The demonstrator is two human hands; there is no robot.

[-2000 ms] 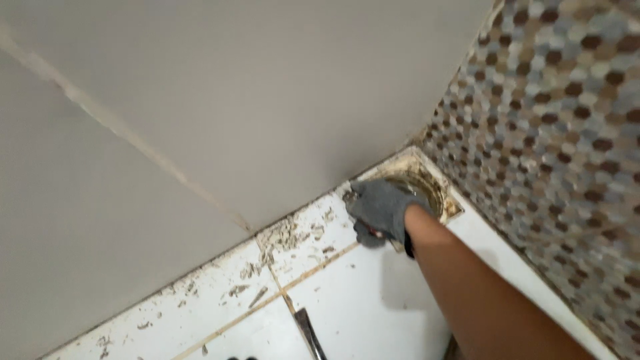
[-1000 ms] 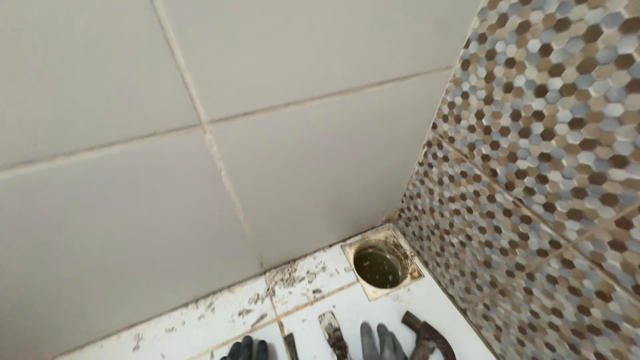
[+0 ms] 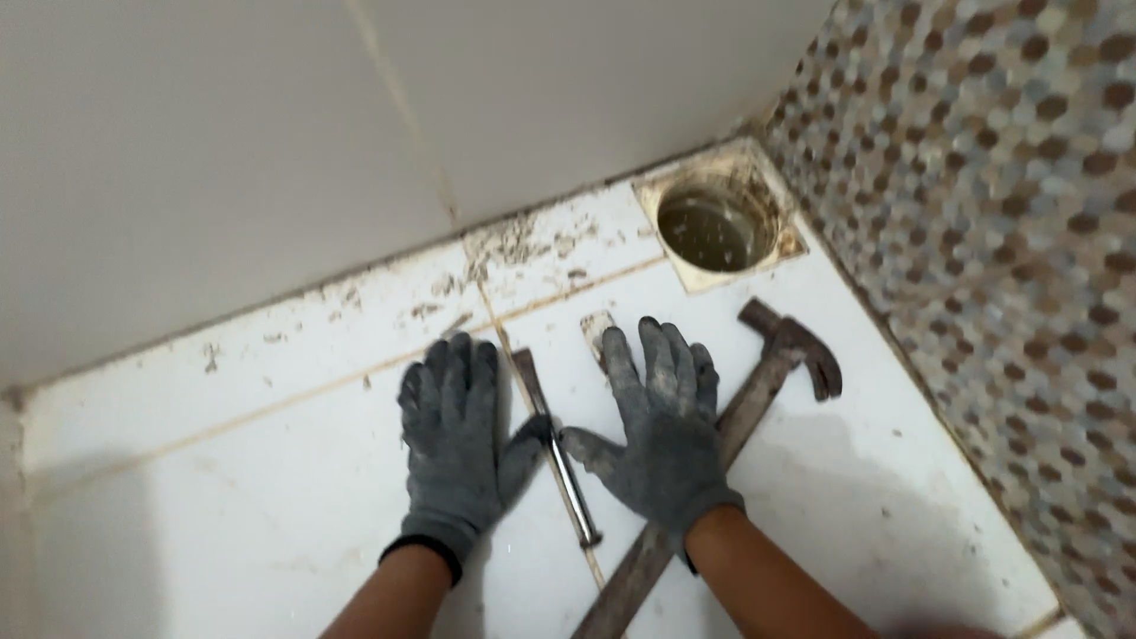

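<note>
My left hand point(image 3: 457, 435), in a grey work glove, lies palm down on the white floor tiles with its fingers apart. Its thumb reaches a metal cold chisel point(image 3: 564, 466) lying between the two hands. Palm down too, my right hand point(image 3: 666, 426) in a matching glove rests over the handle of a claw hammer point(image 3: 754, 390). The hammer's rusty head points toward the drain. Under or beside the right fingers is a flat, whitish-ended tool point(image 3: 597, 333), mostly hidden by the hand.
A round open drain hole point(image 3: 710, 226) in a dirty square frame sits in the corner. Loose debris point(image 3: 515, 248) is scattered along the grey wall point(image 3: 231, 160). A wall of hexagonal mosaic point(image 3: 985, 222) rises at the right.
Two seconds ago a gloved hand was at the drain; both hands now lie flat on the floor. The view has tilted and shifted.
</note>
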